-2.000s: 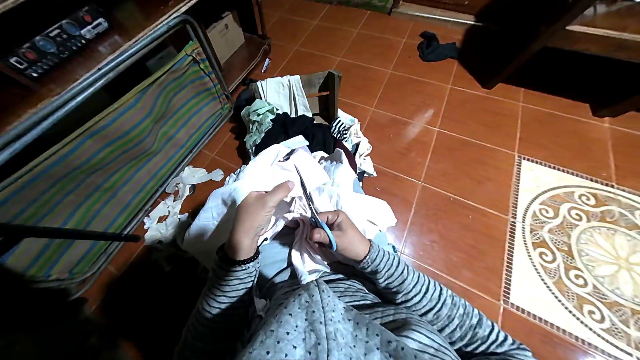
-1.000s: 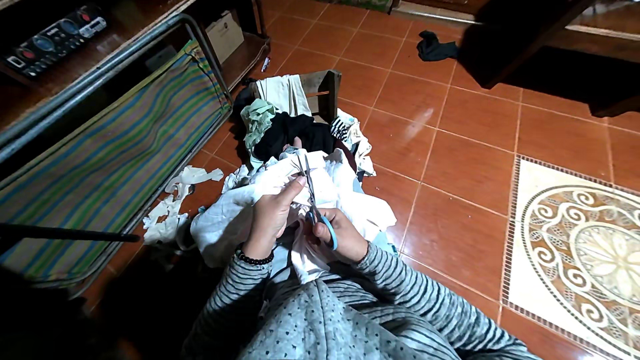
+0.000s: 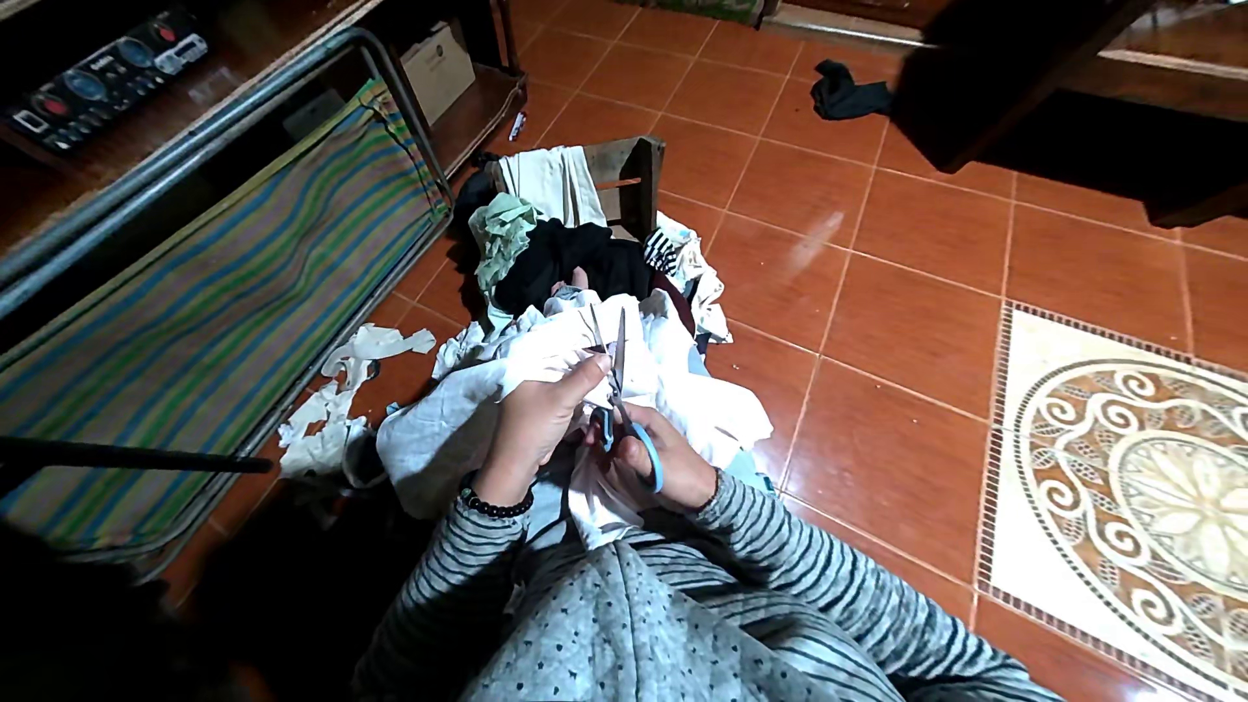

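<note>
White cloth (image 3: 448, 419) lies bunched over my lap and reaches up to a heap of garments. My left hand (image 3: 536, 419) pinches part of this cloth between thumb and fingers, close beside the scissor blades. My right hand (image 3: 673, 458) grips scissors with blue handles (image 3: 645, 456); their blades point away from me and stand apart over the cloth. Whether fabric lies between the blades is hard to tell. Black cloth (image 3: 565, 261), pale green cloth (image 3: 504, 234) and a cream cloth (image 3: 554, 185) lie just beyond, at a wooden crate (image 3: 639, 185).
A folded metal frame with striped fabric (image 3: 244, 322) leans at the left, below a shelf holding an audio device (image 3: 107, 73). White scraps (image 3: 327, 429) lie on the tiled floor beside it. Dark cloth (image 3: 848, 93) lies farther off, near wooden furniture (image 3: 1053, 88). A patterned tile panel (image 3: 1150, 478) is at the right.
The scissor blades, close together two seconds ago, now stand apart and point more directly away from me. My left hand has shifted slightly, and the white cloth has been rearranged.
</note>
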